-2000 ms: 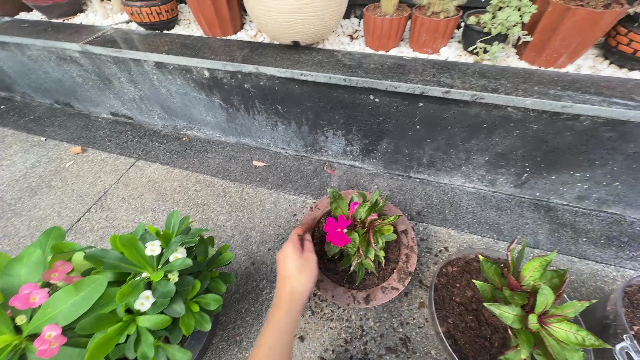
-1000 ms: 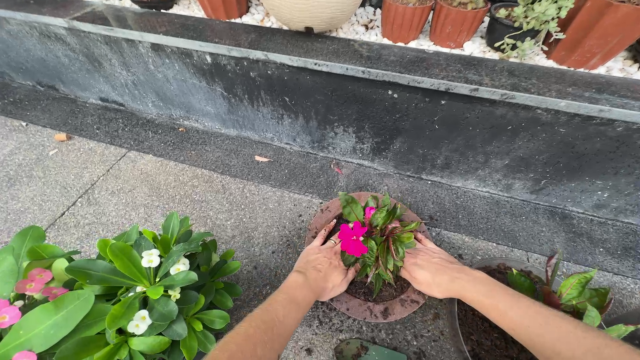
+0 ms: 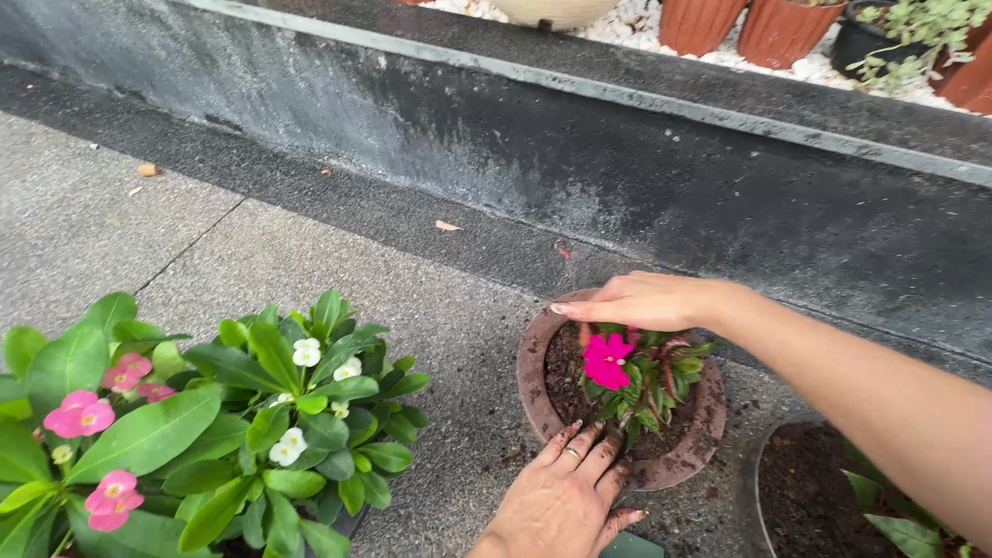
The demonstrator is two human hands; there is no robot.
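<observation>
A flowering plant with a magenta bloom (image 3: 607, 361) and green and reddish leaves stands in soil inside a round reddish-brown pot (image 3: 533, 377). My left hand (image 3: 564, 496), soil on its fingers and a ring on one, rests with spread fingertips on the soil and rim at the pot's near side. Over the far side reaches my right hand (image 3: 647, 301), palm down behind the bloom; its thumb is near the rim, and its other fingertips are partly hidden by the plant. Neither hand is seen to grip anything.
Leafy plants with pink flowers (image 3: 80, 414) and white flowers (image 3: 306, 353) fill the lower left. A wide pot of soil (image 3: 806, 473) stands at lower right. Behind runs a dark stone ledge (image 3: 542, 132) with terracotta-coloured pots (image 3: 787, 35) on white pebbles. A green object (image 3: 632, 547) lies below the round pot.
My right hand has moved from the plant's right side to its far side. My left hand has shifted from the left side to the near side. Two seconds ago only one hand was in view.
</observation>
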